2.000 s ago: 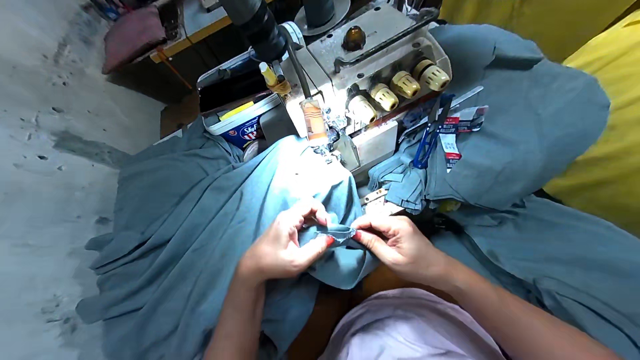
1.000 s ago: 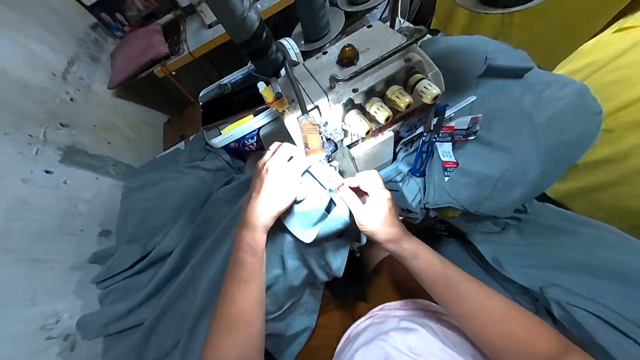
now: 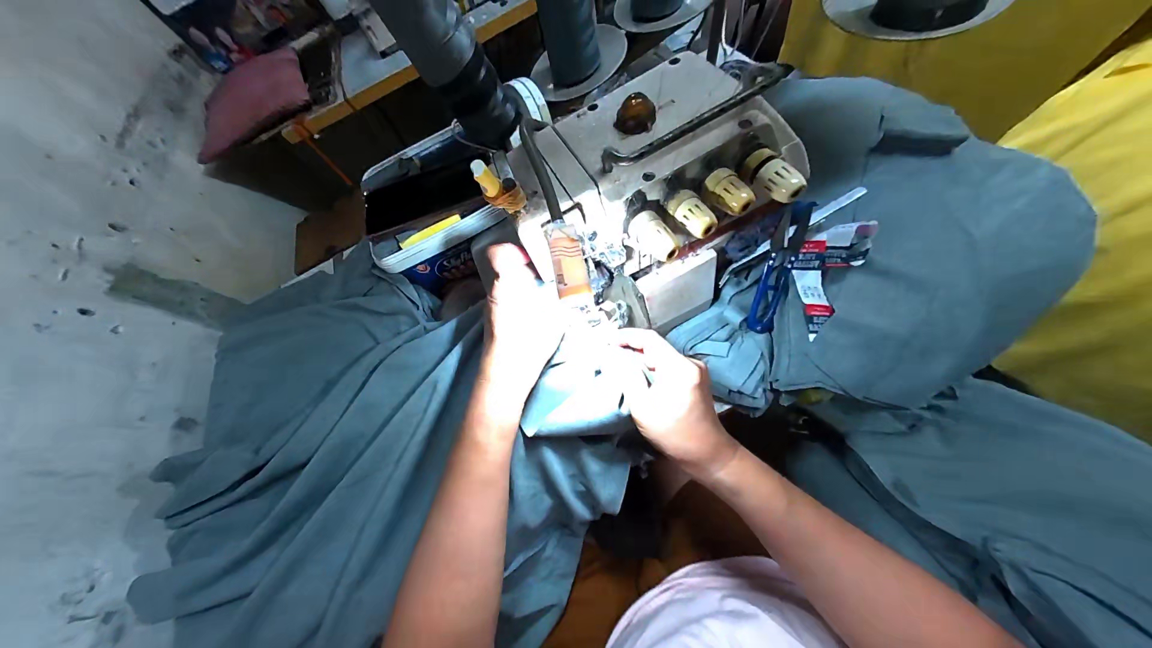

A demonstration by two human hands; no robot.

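An overlock sewing machine [image 3: 666, 117] with several cream tension dials stands at the top centre, its needle area brightly lit. Grey-green fabric [image 3: 360, 432] spreads from the left up to the machine's front. My left hand [image 3: 522, 315] lies at the left side of the needle area, against the fabric; glare hides its fingertips. On the right of the same piece, my right hand [image 3: 675, 391] pinches the fabric's edge between thumb and fingers just in front of the presser foot area. The stitching point itself is washed out by the light.
Blue-handled scissors [image 3: 772, 283] and a red-and-white packet [image 3: 813, 288] lie on more grey-green cloth [image 3: 963, 243] at right. Left of the machine sits a white-rimmed plastic tub [image 3: 441, 238]. Thread cones [image 3: 571, 45] rise behind, and yellow cloth [image 3: 1080, 270] hangs far right.
Both hands have moved up with the fabric, from near the lap to the front of the needle area. Between the last two frames, the left hand has turned and shifted along the machine's left side.
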